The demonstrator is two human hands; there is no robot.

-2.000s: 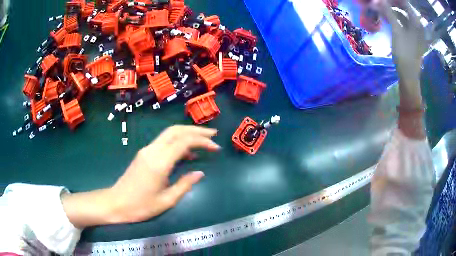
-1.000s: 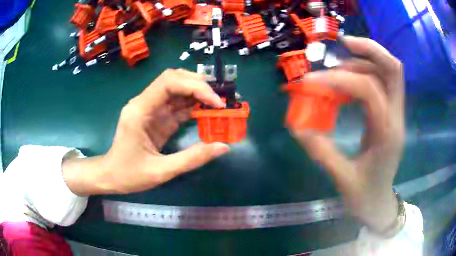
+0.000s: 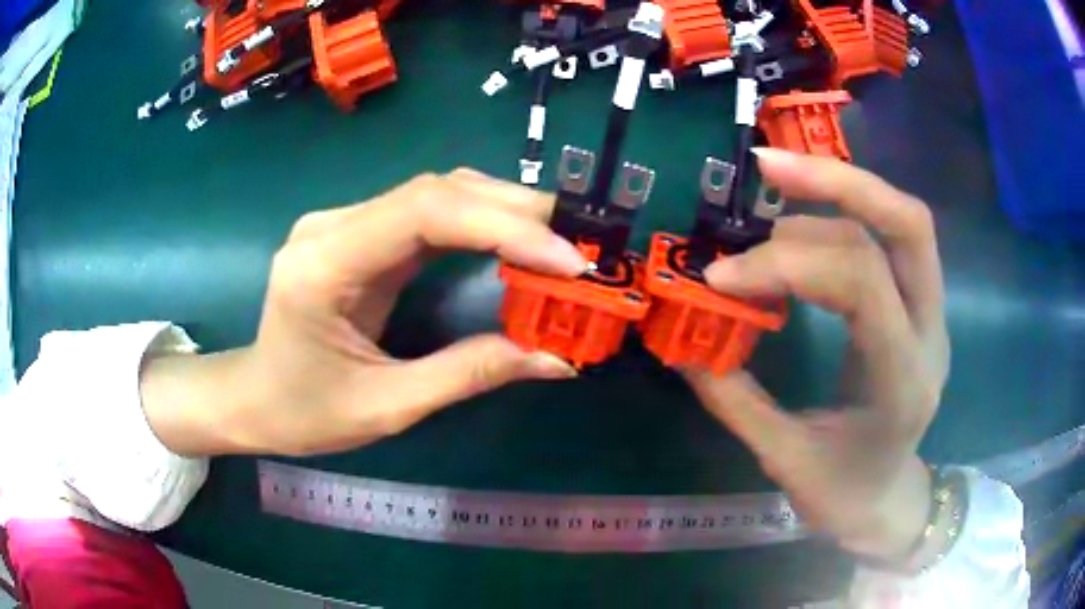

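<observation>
My left hand (image 3: 393, 312) holds an orange connector (image 3: 569, 319) between thumb and fingers. My right hand (image 3: 839, 321) holds a second orange connector (image 3: 704, 321). The two flanges touch or nearly touch side by side, with the orange bodies facing down toward me. Behind each flange stand a black base and two silver tabs with holes. A black lead with a white label rises between the tabs of each. The left one's lead ends in a white plug (image 3: 647, 18). The right fingers partly cover one tab.
Loose orange connectors (image 3: 353, 57) with black leads lie at the far side of the green mat. One lies close beyond my right fingers (image 3: 809, 123). A steel ruler (image 3: 476, 514) lies along the near edge. A blue bin (image 3: 1033, 131) stands at far right.
My right hand came from the bin at right with a connector and has moved left, bringing it beside the left one. My left hand, empty at first, took hold of the connector from the mat.
</observation>
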